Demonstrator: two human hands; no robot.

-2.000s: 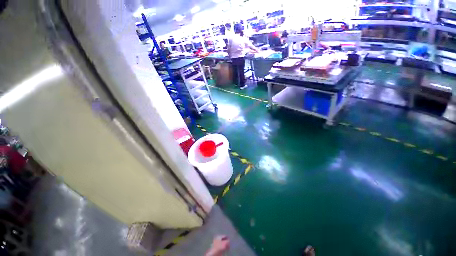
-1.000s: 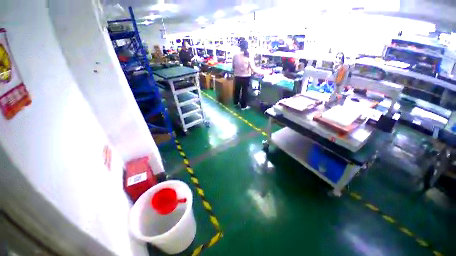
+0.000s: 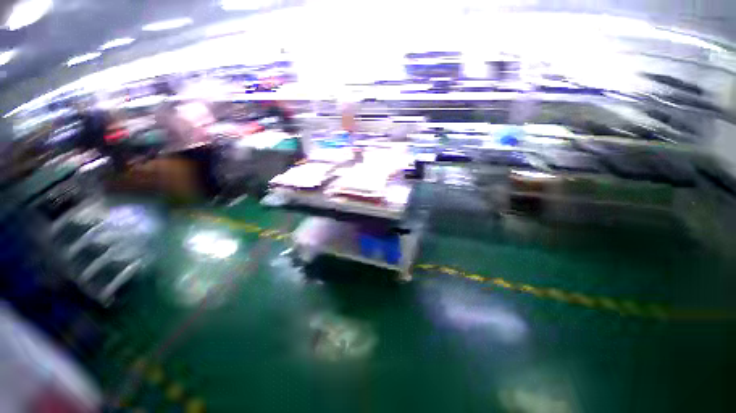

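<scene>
Neither of my hands is in the picture, and the whole view is blurred by motion. Nearest in front of me stands a white-framed cart [image 3: 355,211] with a dark top edge. Flat white and brown items [image 3: 363,177] lie on its top. A blue bin [image 3: 379,248] sits on its lower shelf. What the flat items are, I cannot tell.
A yellow floor line [image 3: 516,285] runs across the green floor [image 3: 266,355]. A shelved white cart [image 3: 109,250] stands at the left. A person in a light top [image 3: 190,125] stands by the benches. Loaded racks [image 3: 613,153] fill the right. A white and red shape shows bottom left.
The view has swung right. The cart with flat items now sits left of where it was, the person has shifted left, and the bucket with the red scoop no longer shows clearly.
</scene>
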